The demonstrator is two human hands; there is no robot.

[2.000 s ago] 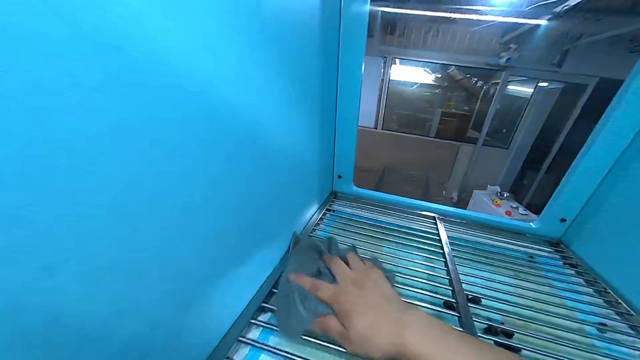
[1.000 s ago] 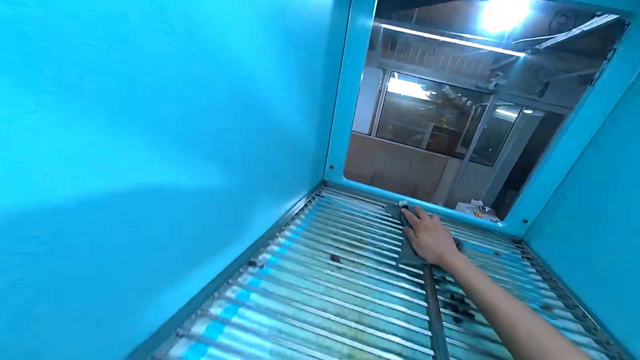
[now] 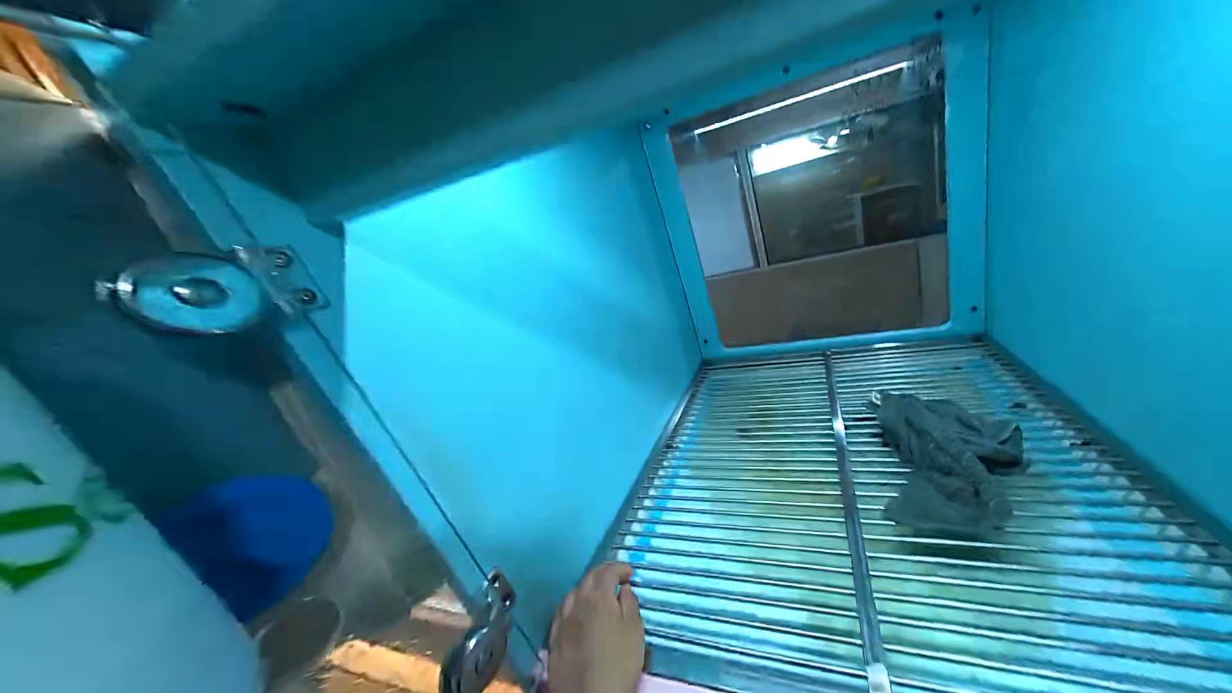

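Note:
What looks like my left hand (image 3: 597,630) is at the front left corner of a metal wire rack (image 3: 751,520) inside a light blue cabinet. Its back faces me and its fingers are bent close together near the rack's edge; whether they grip it, I cannot tell. Crumpled on the right half of the rack, away from the hand, lies a dark grey cloth (image 3: 948,462). A metal bar (image 3: 852,520) runs lengthwise down the rack. My right hand is out of view.
Blue side walls (image 3: 500,356) flank the rack, with a window opening (image 3: 828,221) at the far end. Metal latches (image 3: 197,294) sit on the cabinet's front frame. Outside at left are a blue container (image 3: 255,539) and a white surface (image 3: 106,568) with green marks.
The cloth, under a hand one second ago, now lies released on the rack. That hand has left it. The view has swung left and back, showing the cabinet's front frame.

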